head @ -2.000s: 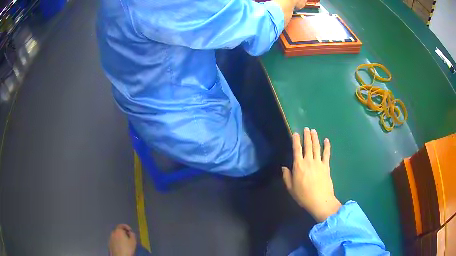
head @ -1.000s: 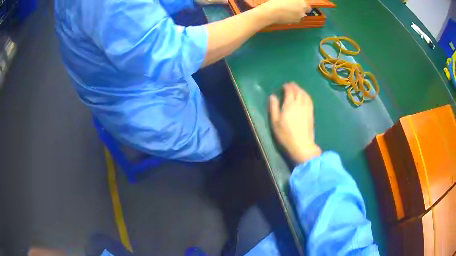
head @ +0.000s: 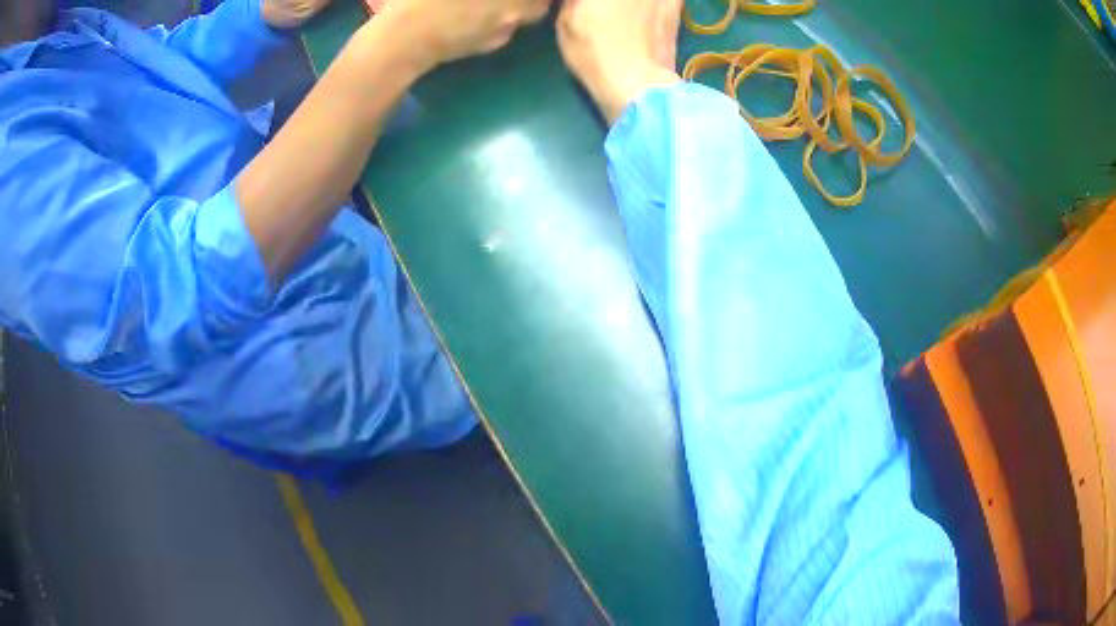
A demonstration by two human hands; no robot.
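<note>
My right hand (head: pixel 618 47) reaches over the bench to the top edge of the view. Its fingers are cut off there, so I cannot tell whether it holds anything. It is just right of another person's hand (head: pixel 471 27). A loose pile of tan-yellow rubber bands (head: pixel 802 104) lies right of my wrist. Stacked orange-brown panels (head: pixel 1052 404) stand at the right edge, beyond my sleeve. A small bit of orange shows at the top edge by the other person's hand. My left hand is out of view.
The green bench (head: pixel 526 342) runs diagonally, its edge (head: pixel 490 428) passing the seated person in a blue coat (head: pixel 135 245). The grey floor (head: pixel 159 526) has a yellow line (head: pixel 318 550) at the lower left. A yellow and blue thing is cut off at the top right corner.
My right hand has moved forward along the bench to the top edge. The view has shifted, so the tray near the other person has mostly left it. My left hand has left view.
</note>
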